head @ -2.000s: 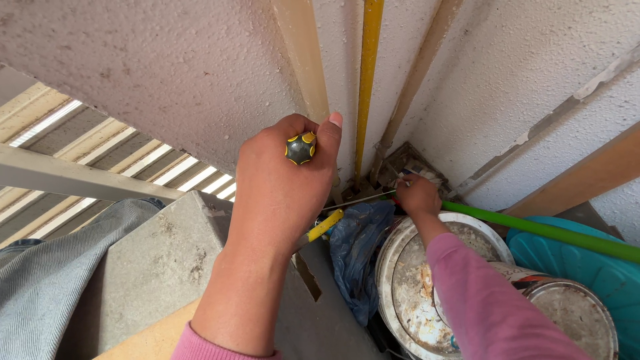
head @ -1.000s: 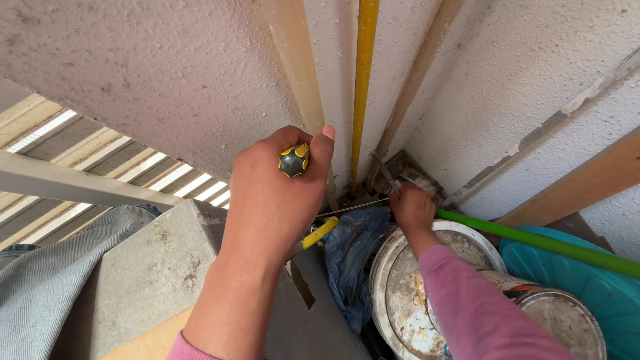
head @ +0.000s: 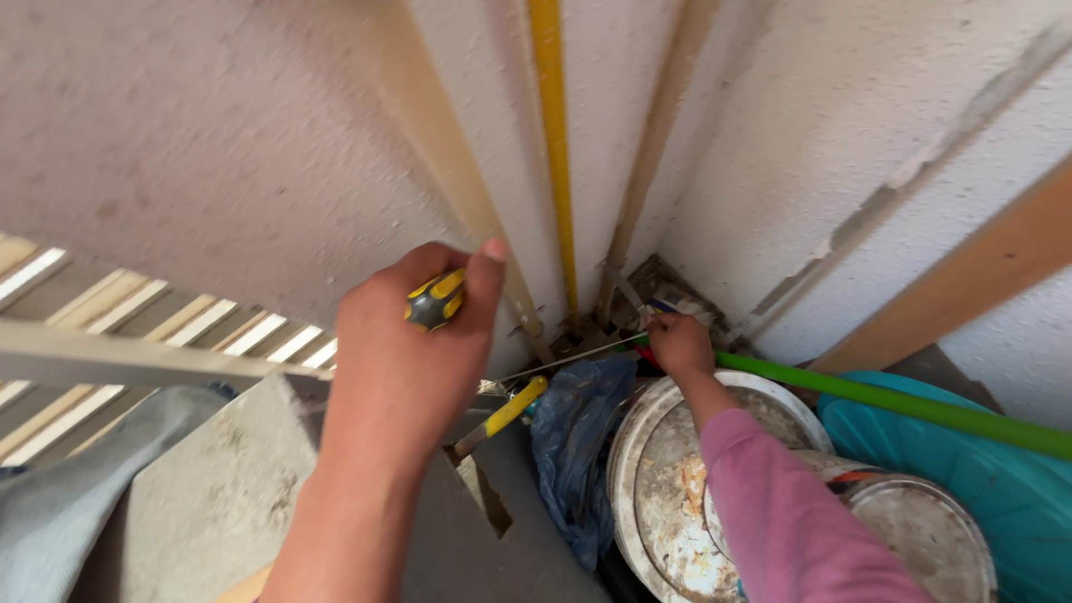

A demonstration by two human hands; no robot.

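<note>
My left hand is closed around a screwdriver with a black and yellow handle; its shaft is hidden by the hand. My right hand reaches low into the wall corner, its fingers closed on a small part that I cannot make out. A thin pale cord or rod runs from beside the right fingers toward the left, below the left hand. A grey metal strip stands slanted just above the right fingers. Between my hands lie a yellow-handled tool and a crumpled blue plastic bag.
Dirty round bucket lids and a teal plastic basin crowd the lower right. A green pole crosses behind my right forearm. A yellow pipe and wooden strips line the corner. A grey block stands at left beside denim cloth.
The screwdriver handle in my left hand has tilted, so more of its side shows. My right hand stays low in the corner.
</note>
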